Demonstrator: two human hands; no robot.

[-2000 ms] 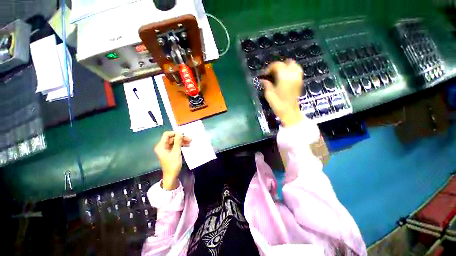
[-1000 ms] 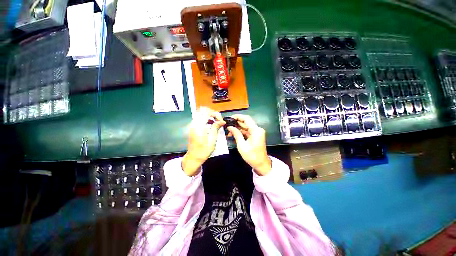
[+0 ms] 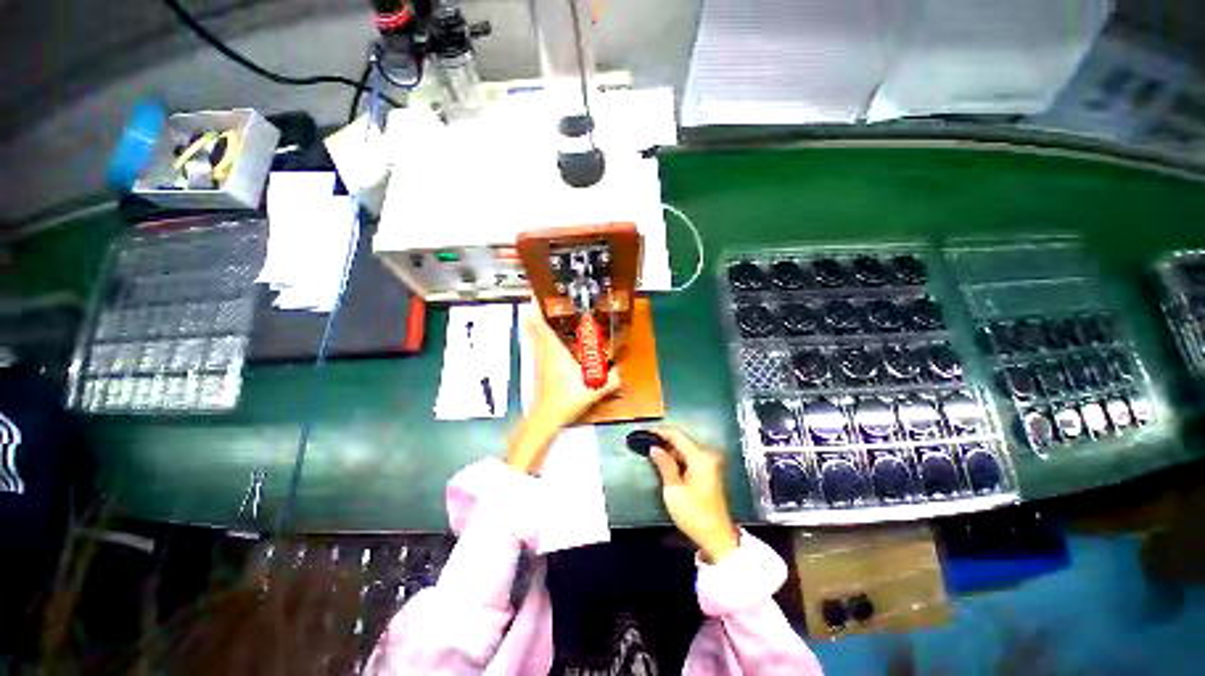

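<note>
My left hand [image 3: 562, 383] is at the left side of the toggle-clamp fixture, beside the lowered red clamp handle [image 3: 593, 350]. Its thumb reaches under the handle's front end; I cannot tell whether the fingers grip anything. The brown upright plate [image 3: 539, 251] stands on the orange-brown fixture base [image 3: 642, 370]. My right hand [image 3: 694, 489] holds a black round part [image 3: 645, 442] in its fingertips, just in front of the base's right side. A white paper sheet [image 3: 575, 489] lies in front of the fixture, partly under my left forearm.
A blister tray [image 3: 872, 518] with rows of black discs lies right of the fixture, with one unfilled pocket; a second tray [image 3: 1018, 284] is beyond. A white control box [image 3: 449, 198] stands behind. A record sheet [image 3: 456, 383] with a pen [image 3: 488, 394] and a clear tray [image 3: 165, 317] lie left.
My hands have separated from around the black part. My left hand has moved forward to the clamp; my right keeps the part, slightly to the right. The view has tilted up, showing more bench back.
</note>
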